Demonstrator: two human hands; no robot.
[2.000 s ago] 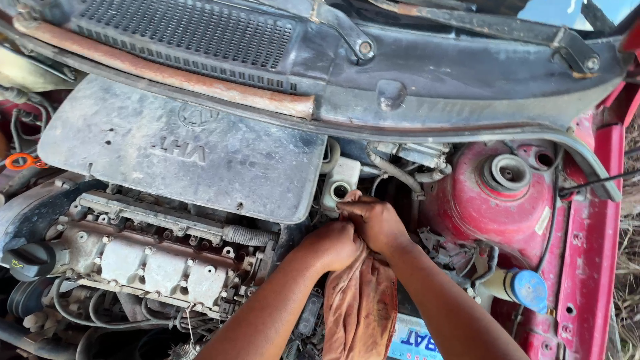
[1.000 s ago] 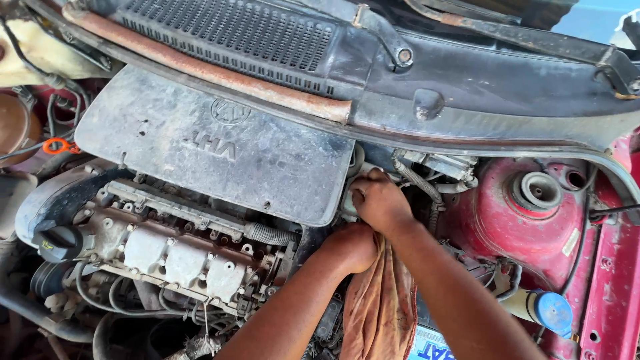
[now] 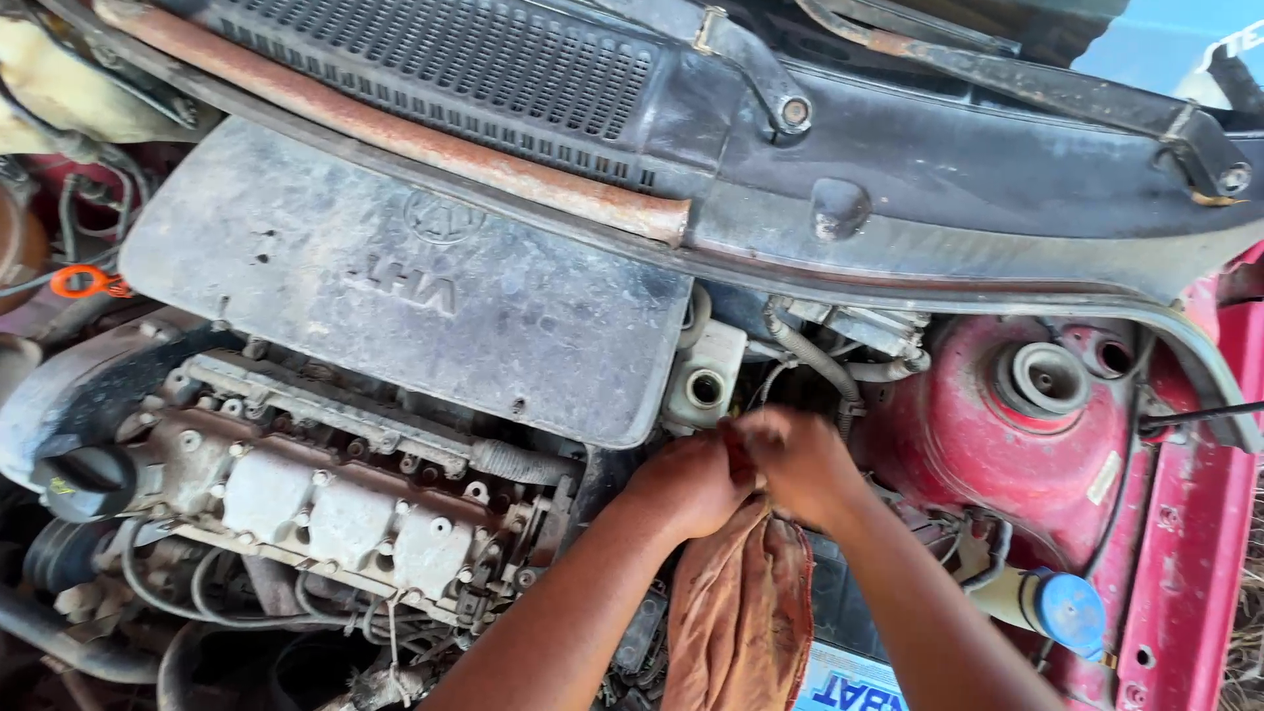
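My left hand (image 3: 688, 484) is closed on the upper end of a stained brown cloth (image 3: 741, 612), which hangs down between my forearms over the battery (image 3: 854, 681). My right hand (image 3: 798, 459) meets it there, blurred, with its fingers on the bunched cloth; whether anything else is inside the fingers is hidden. Just above my hands, a whitish plastic reservoir (image 3: 729, 348) shows its round filler neck (image 3: 705, 388) uncapped.
Left of my hands lie the black engine cover (image 3: 415, 286) and the engine (image 3: 326, 504) with its oil filler cap (image 3: 87, 482). The red strut tower (image 3: 948, 444) and a blue-capped bottle (image 3: 1069, 612) are at right. The cowl (image 3: 938, 197) and wiper arms (image 3: 1047, 94) run above.
A second ago my right hand was over the reservoir's neck; it has come down to my left hand at the cloth, and the opening shows again.
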